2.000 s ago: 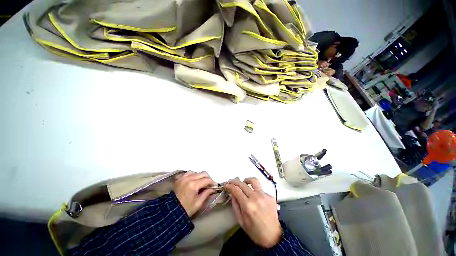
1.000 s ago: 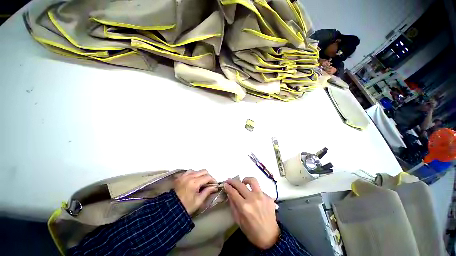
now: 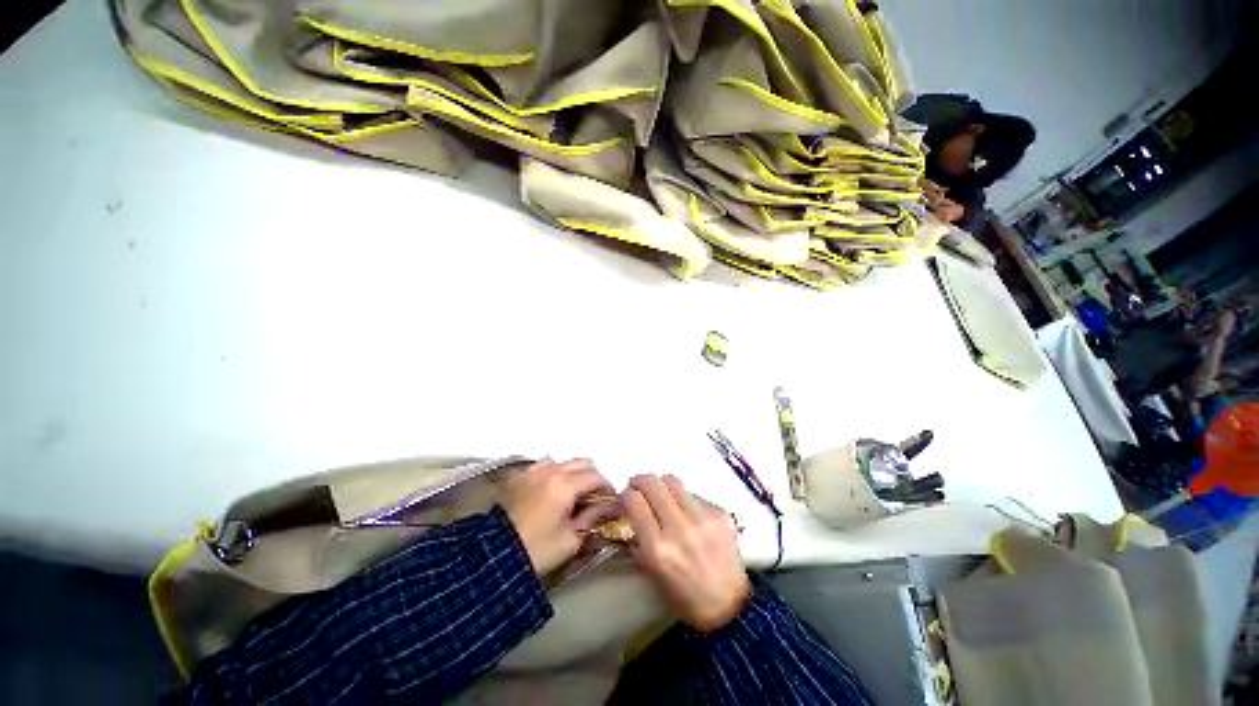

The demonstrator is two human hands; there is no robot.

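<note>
A beige bag body (image 3: 297,572) with yellow piping lies at the table's near edge and over the lap. A shiny zipper line (image 3: 439,492) runs along its mouth, and a metal D-ring (image 3: 235,539) sits at its left corner. My left hand (image 3: 555,513) and my right hand (image 3: 684,542) pinch the bag's mouth edge between them, fingertips close together. The spot between the fingers is mostly hidden, with a small yellowish-brown bit showing.
A large heap of unfinished bags (image 3: 594,124) lies at the back. Dark-pronged snips (image 3: 744,470), a marked strip (image 3: 788,441), a small yellowish block (image 3: 715,348) and a tool cup (image 3: 838,486) lie to the right. Taupe panels (image 3: 1042,628) rest on a grey cabinet. A person (image 3: 973,145) sits beyond.
The view has shifted, so the table things appear further right. My hands have drawn closer together at the bag's edge, and a yellowish-brown bit now shows between the fingers.
</note>
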